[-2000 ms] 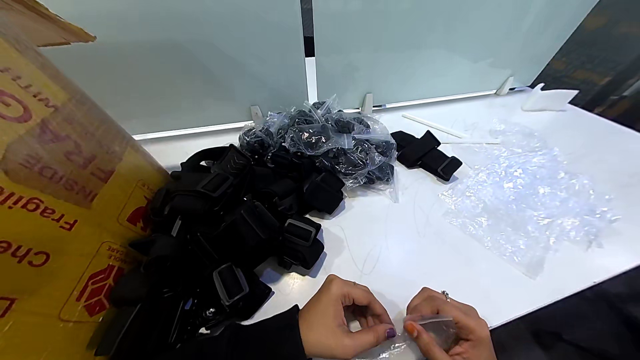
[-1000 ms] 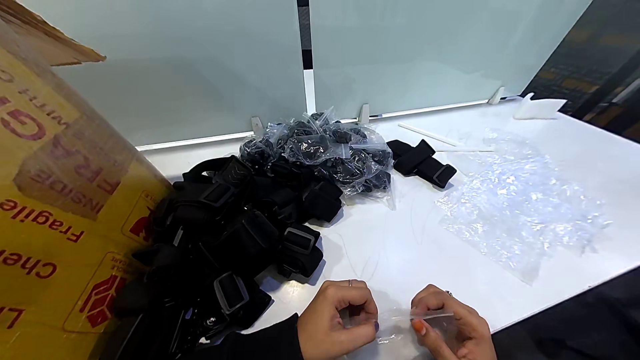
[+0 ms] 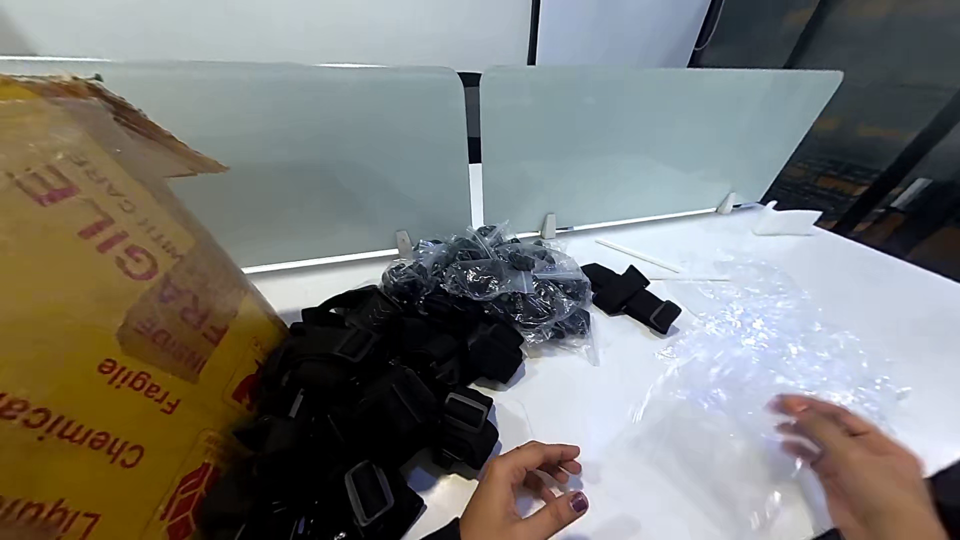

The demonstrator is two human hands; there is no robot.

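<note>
My left hand (image 3: 529, 491) is over the table's front part, fingers apart and holding nothing, just right of a heap of black straps with buckles (image 3: 390, 397). At the lower right is my right hand (image 3: 855, 457), blurred, beside a clear plastic bag (image 3: 720, 457); whether its fingers grip the bag's edge I cannot tell. Behind the bag spreads a pile of clear plastic bags (image 3: 780, 337). Clear zip bags with black items inside (image 3: 502, 281) lie heaped behind the straps. A separate folded black strap with a buckle (image 3: 634, 298) rests to their right.
A yellow printed cardboard box (image 3: 127, 322) stands at the left, its torn flap sticking out. Frosted partition panels (image 3: 637, 142) line the back edge of the white table (image 3: 900, 277). Thin white sticks (image 3: 637, 256) and a crumpled white sheet (image 3: 786, 221) lie near the back.
My hands, earlier close together with clear plastic between them, are now wide apart; the right one has moved to the right. The view has tilted up.
</note>
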